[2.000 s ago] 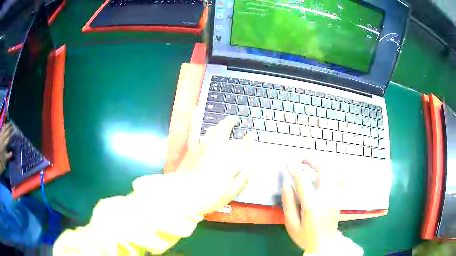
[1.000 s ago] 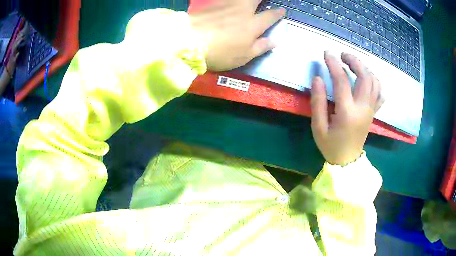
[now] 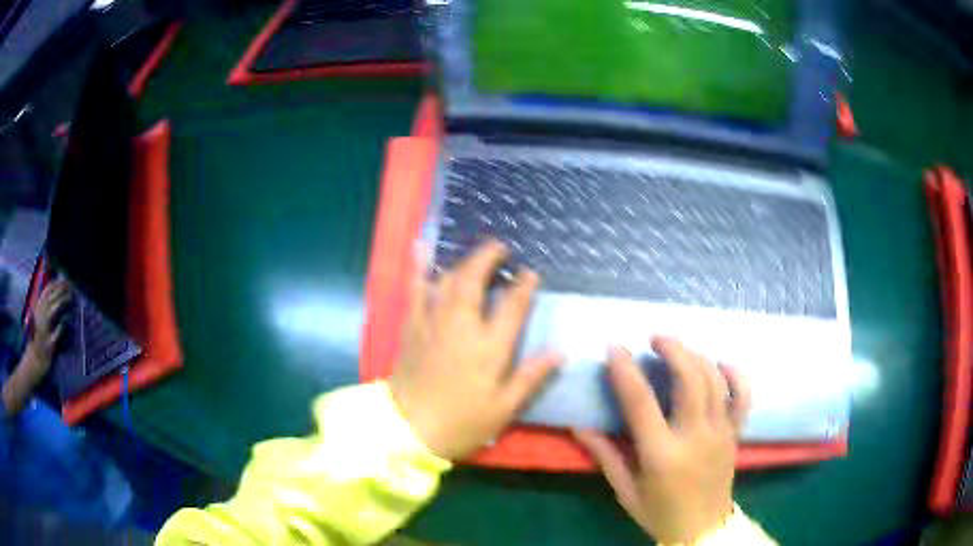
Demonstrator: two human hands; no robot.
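Note:
An open silver-grey laptop lies on a red-orange foam tray in front of me. Its screen shows a green picture and is cut off at the top edge. The black keyboard is motion-blurred. My left hand, bare, has its fingertips over the lower left keys, fingers spread, holding nothing. My right hand, bare, lies over the touchpad and palm rest near the front edge, fingers spread and bent, holding nothing. Whether the fingertips press down cannot be told.
At left, another open laptop stands on foam, with another person's hand and blue sleeve beside it. A dark laptop on foam lies at the top. Red-orange foam edges stand at the right. The bench is shiny green.
One second ago the view pointed lower, at the yellow smock; it now shows the screen and neighbouring units again. My left fingers are over the keys and my right hand stays at the touchpad area.

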